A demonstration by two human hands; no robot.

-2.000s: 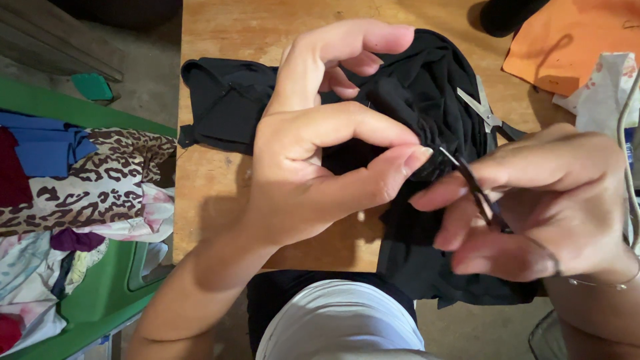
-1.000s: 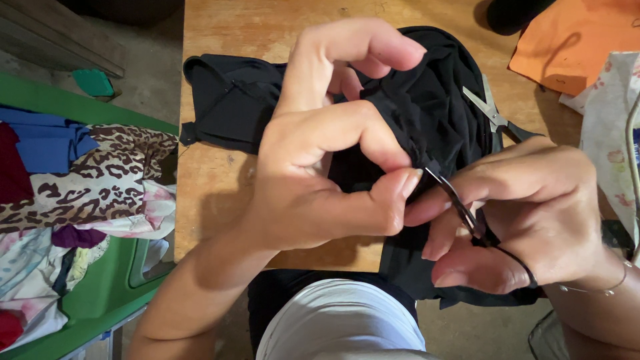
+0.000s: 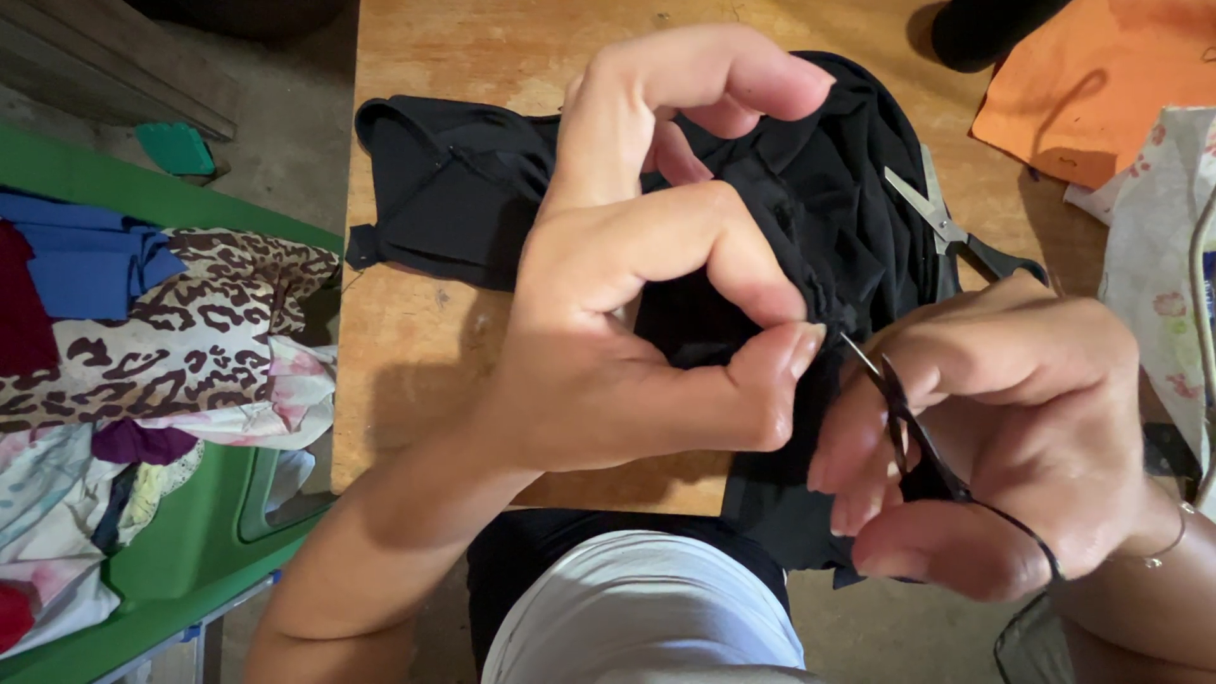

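A black fabric garment (image 3: 456,190) lies bunched on the wooden table (image 3: 418,380), one part hanging past the front edge. Over its middle, my left hand (image 3: 646,285) pinches a bit of the black cloth between thumb and index finger, the other fingers curled above. My right hand (image 3: 997,427) holds small dark-handled scissors (image 3: 912,423), thumb through one loop, blades parted and pointing up-left at the cloth just beside the left fingertips. A second pair of scissors (image 3: 936,214) with black handles lies part open on the garment's right side.
Orange fabric (image 3: 1092,95) and a floral-printed cloth (image 3: 1164,275) lie at the right, with a black object (image 3: 993,28) at the top. Left of the table, a green plastic container (image 3: 180,513) holds folded and loose cloths, among them a leopard-print one (image 3: 190,332). A teal piece (image 3: 176,148) is on the floor.
The scissors in my right hand have opened their blades wider, and that hand's fingers have shifted around the handles. My left hand keeps its pinch on the black cloth.
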